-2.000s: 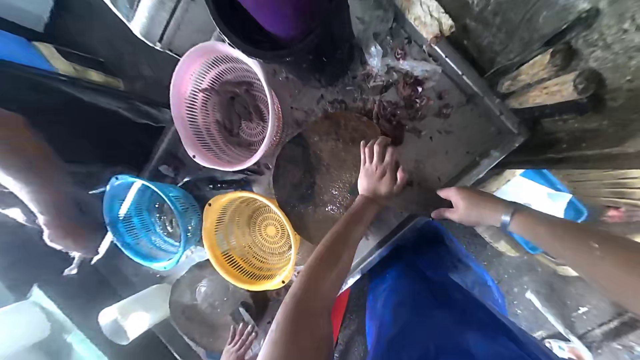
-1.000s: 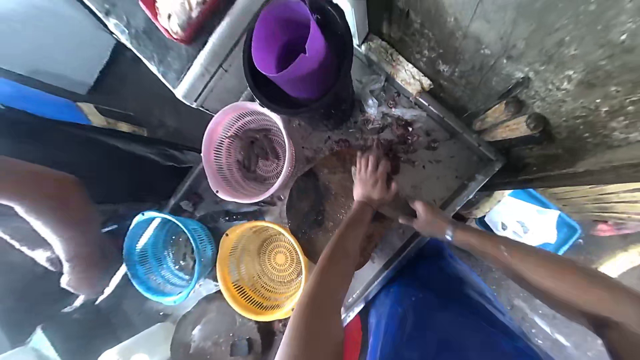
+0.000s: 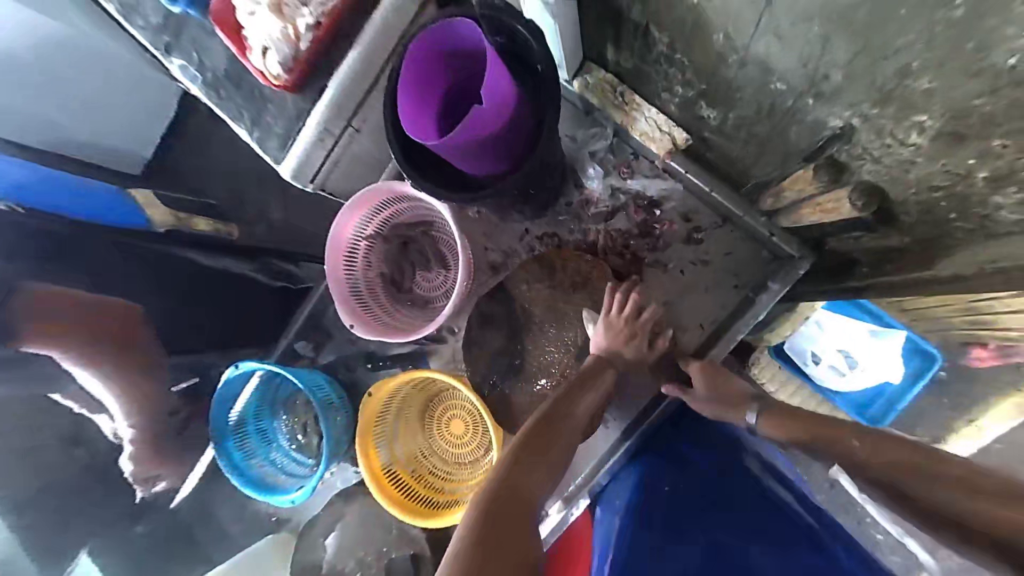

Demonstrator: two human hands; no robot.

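My left hand (image 3: 632, 324) lies palm down over the edge of a wet round chopping block (image 3: 560, 344), its fingers slightly spread. A small pale piece (image 3: 590, 322) pokes out beside it; what is beneath the palm is hidden. Close by on the right, my right hand (image 3: 716, 392), with a band at the wrist, is curled at the metal table's near edge. Something dark and blurred sits at its fingers, between the two hands. Dark red scraps (image 3: 632, 240) lie just beyond the block.
Left of the block stand pink (image 3: 340, 260), yellow (image 3: 368, 456) and blue (image 3: 224, 448) plastic baskets. A black bucket (image 3: 548, 88) holds a purple container (image 3: 500, 120). Another person's arm (image 3: 88, 344) is at far left. Wooden handles (image 3: 828, 204) lean by the wall; a blue tray (image 3: 920, 360) sits at right.
My right hand has come closer to my left hand since the earliest frame. A hand at the lower left in that frame is out of sight. The view has shifted.
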